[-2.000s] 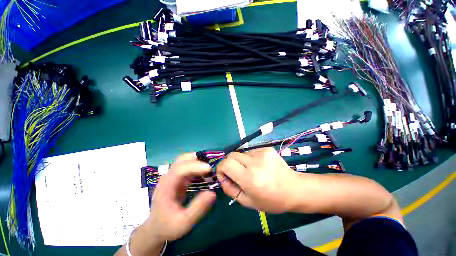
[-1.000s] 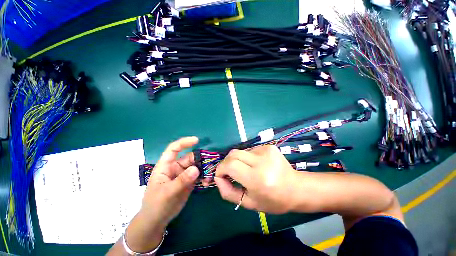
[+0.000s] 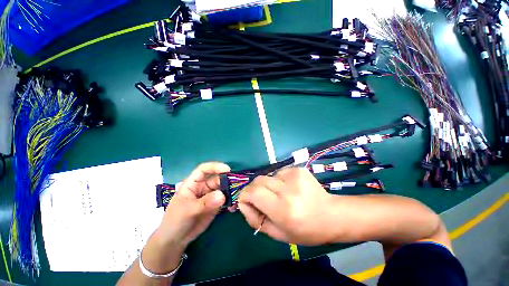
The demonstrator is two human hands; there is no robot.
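A black connector housing (image 3: 224, 185) with pink, green and other coloured wires entering its right side is held between the thumb and fingers of my left hand (image 3: 192, 204). My right hand (image 3: 282, 204) pinches thin wires just right of the housing; its fingertips hide the wire ends. The harness (image 3: 335, 141) runs right from my hands, with black and coloured branches, white labels (image 3: 301, 156) and small dark connectors. Another dark connector (image 3: 163, 195) with coloured wires lies left of my left hand, at the sheet's edge.
A printed sheet (image 3: 95, 218) lies at lower left, blue and yellow wires (image 3: 47, 128) at far left. Sleeved harnesses (image 3: 262, 56) lie across the top centre. A brown and white wire bundle (image 3: 441, 100) and dark cables (image 3: 491, 72) lie right. A blue bin (image 3: 61, 22) is top left.
My left hand has closed from a loose, spread shape onto the connector housing. My right hand stays beside it on the wires. The upper black branch has swung slightly down, its far end shifting right.
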